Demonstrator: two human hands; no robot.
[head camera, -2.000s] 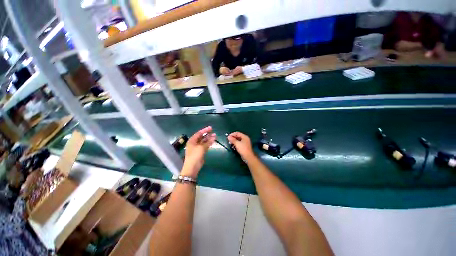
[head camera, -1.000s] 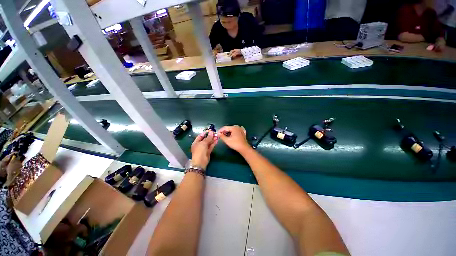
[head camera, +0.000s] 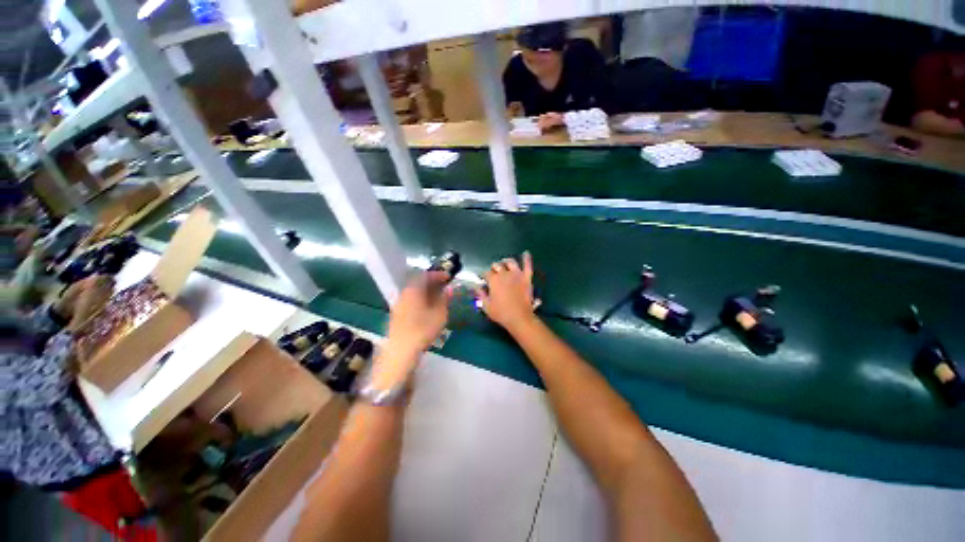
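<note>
My left hand (head camera: 422, 311) is blurred, over the near edge of the green belt; whether it holds anything cannot be told. My right hand (head camera: 510, 292) is just right of it over the belt, palm down with some fingers spread. Small pale and blue bits show at its left side, and a dark lead (head camera: 577, 320) lies on the belt to its right; its grip is unclear. A black rounded body with a pale label (head camera: 445, 264) lies on the belt just beyond my left hand.
Joined black units (head camera: 663, 312) with leads lie along the belt to the right. Three black bodies (head camera: 327, 348) are on the white bench beside an open carton (head camera: 294, 383) of boards and leads. White frame posts (head camera: 337, 159) stand at left. A person (head camera: 550, 79) sits across the belt.
The view has swung left. My hands, fingertips together one second ago, are now apart. My left hand has drawn back toward the belt's near edge, and my right fingers have spread.
</note>
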